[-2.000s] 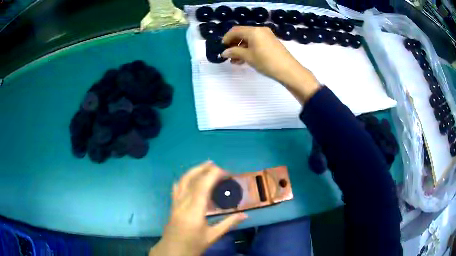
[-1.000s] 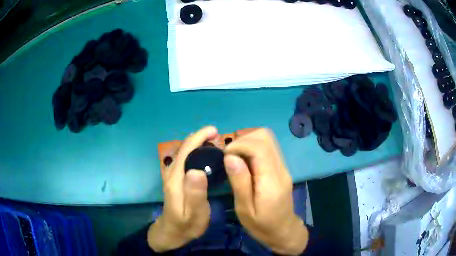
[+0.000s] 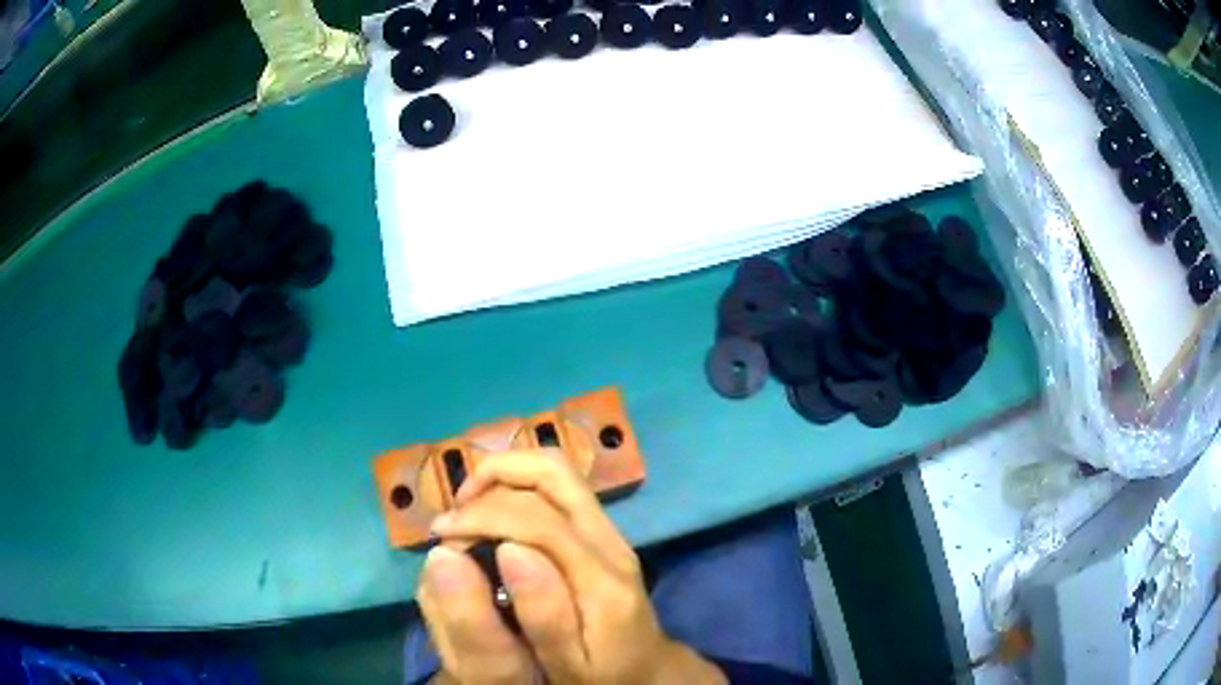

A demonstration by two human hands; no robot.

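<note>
My left hand (image 3: 462,602) and my right hand (image 3: 569,575) are pressed together around a black round part (image 3: 496,575), just at the near side of the orange-brown fixture (image 3: 620,464). Only a dark strip of the part and a pale centre dot show between my thumbs; the fingers hide the rest. The fixture lies on the green bench with its dark slots and end holes showing. My hands cover part of its near edge. A heap of thin black discs (image 3: 214,321) lies at the left and another heap of discs (image 3: 870,315) at the right.
White foam sheets (image 3: 643,174) lie behind the fixture, with rows of round black parts (image 3: 522,40) and a single one (image 3: 427,121) in front. A clear plastic bag (image 3: 1058,335) surrounds more parts at the right. A white machine (image 3: 1085,616) stands at lower right.
My right hand has come from the sheet rows to my left hand. The part has moved off the fixture towards me, and my hands have closed together around it. The view has shifted.
</note>
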